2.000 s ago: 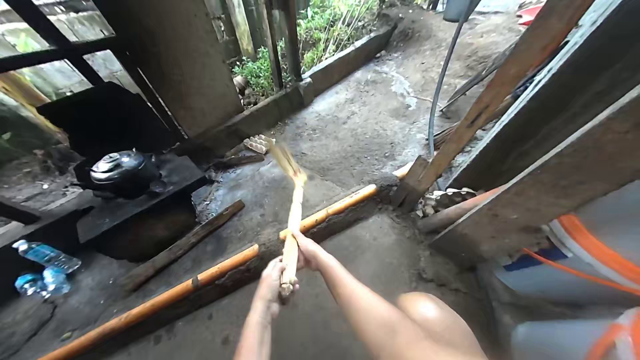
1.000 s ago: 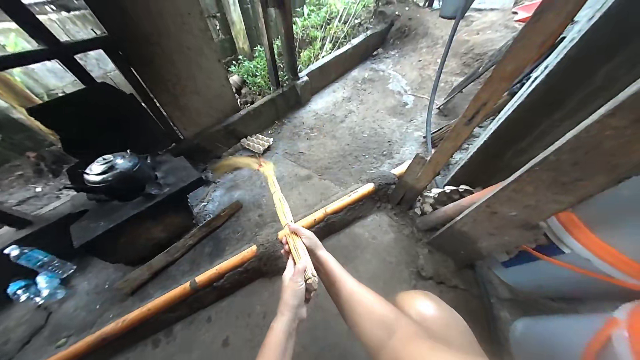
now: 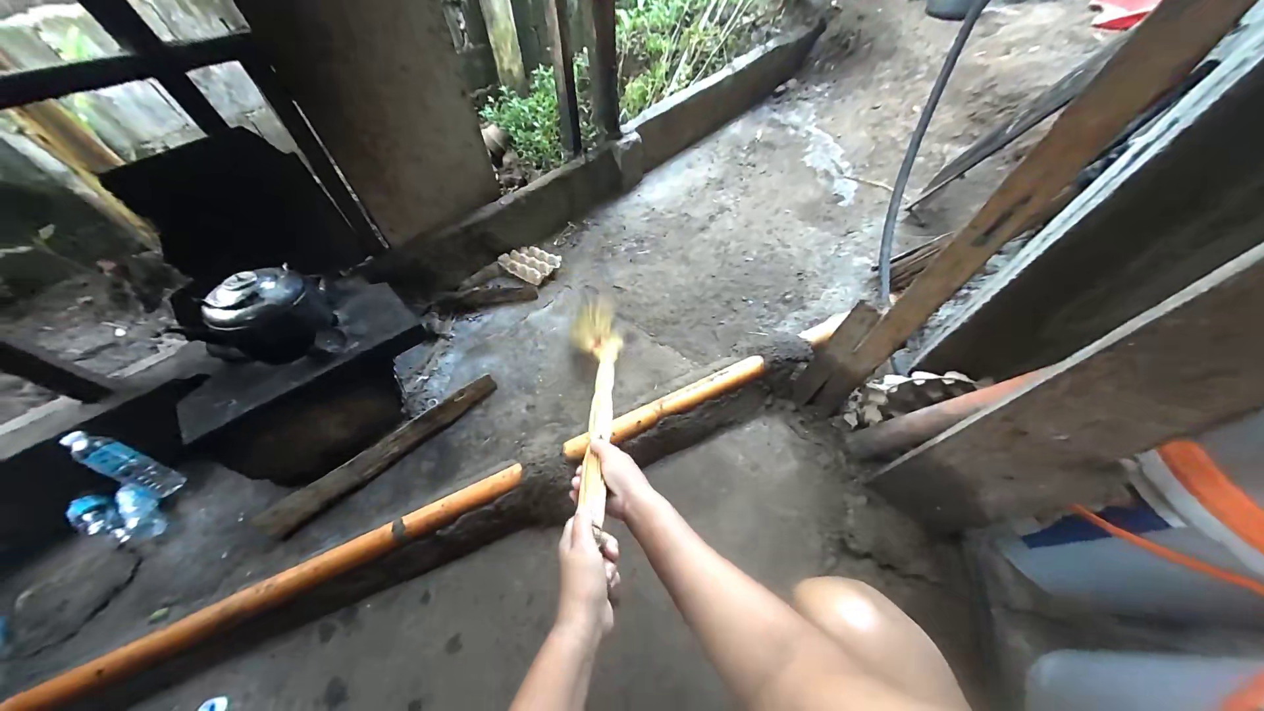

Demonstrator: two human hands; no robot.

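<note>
Both hands grip the handle of a light yellow broom (image 3: 600, 395), seemingly made of bundled fibres. My left hand (image 3: 588, 575) is closed around the lower end of the handle. Just above it, my right hand (image 3: 617, 479) holds the handle from the right side. The broom points away from me across a bamboo pole (image 3: 671, 403) set along a low concrete ledge. Its bristle end is blurred over the grey ground beyond the ledge. An egg tray piece (image 3: 530, 265) lies on the ground past the bristles.
A blackened kettle (image 3: 265, 314) stands on a dark stove (image 3: 370, 326) at left, near plastic bottles (image 3: 123, 464) and a wooden plank (image 3: 380, 456). A longer bamboo pole (image 3: 286, 585) edges the ledge. At right are a leaning wooden post (image 3: 1037, 188), a hose (image 3: 918, 148) and a container with orange trim (image 3: 1215, 499).
The broom's bristle end has swung from the left, near the stove, to the right since one second ago. Both hands have kept hold of the handle.
</note>
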